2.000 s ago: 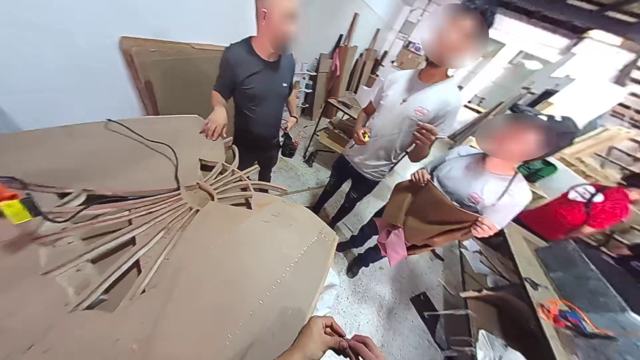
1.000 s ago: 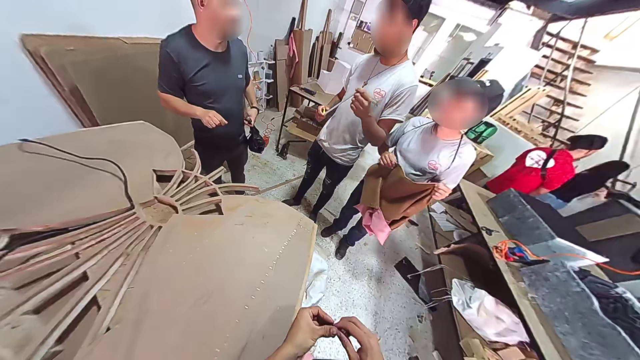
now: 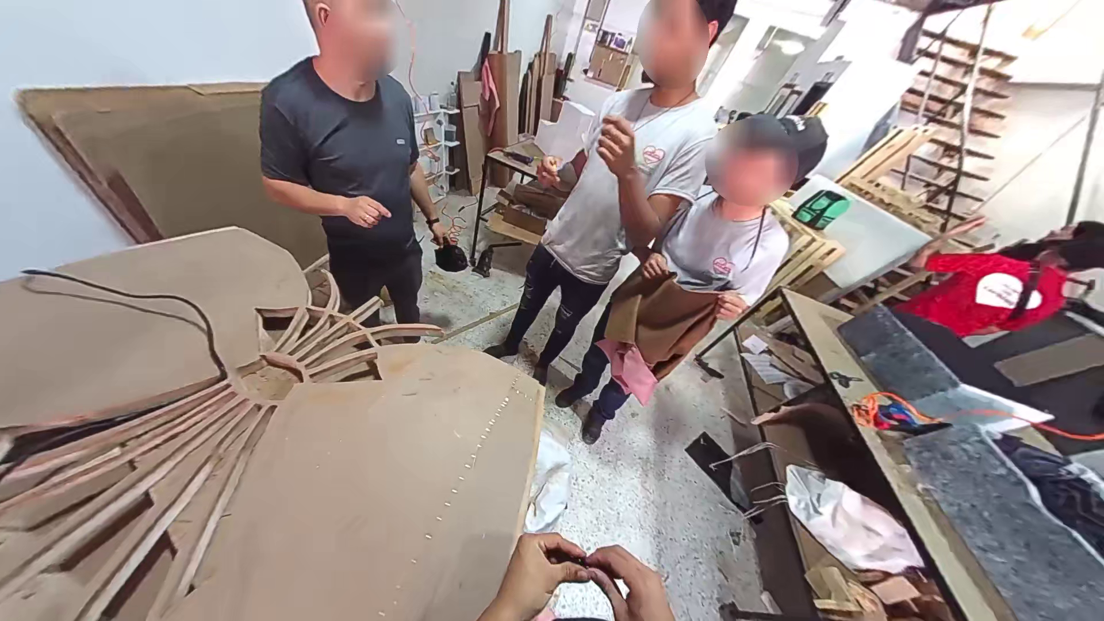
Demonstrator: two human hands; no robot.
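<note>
My left hand (image 3: 539,576) and my right hand (image 3: 628,582) meet at the bottom of the view, fingertips together around something small and dark that I cannot make out. Both are just off the right edge of a large brown wood-board panel (image 3: 414,483). A line of small pale marks runs along this panel near its edge. To its left, curved wooden strips (image 3: 172,466) fan out from a small hub (image 3: 272,379). A black cable (image 3: 164,297) lies over the board behind them.
Beyond the panel stand a person in a dark shirt (image 3: 345,147), a person in a white shirt (image 3: 621,190) and a capped person holding brown fabric (image 3: 660,328). A workbench (image 3: 897,466) with an orange cord (image 3: 893,410) is at right, a person in red (image 3: 983,293) behind it.
The view has swung to the right. My hands stay together in front of me. The dark-shirted person's raised hand has moved from the board's edge to in front of their body.
</note>
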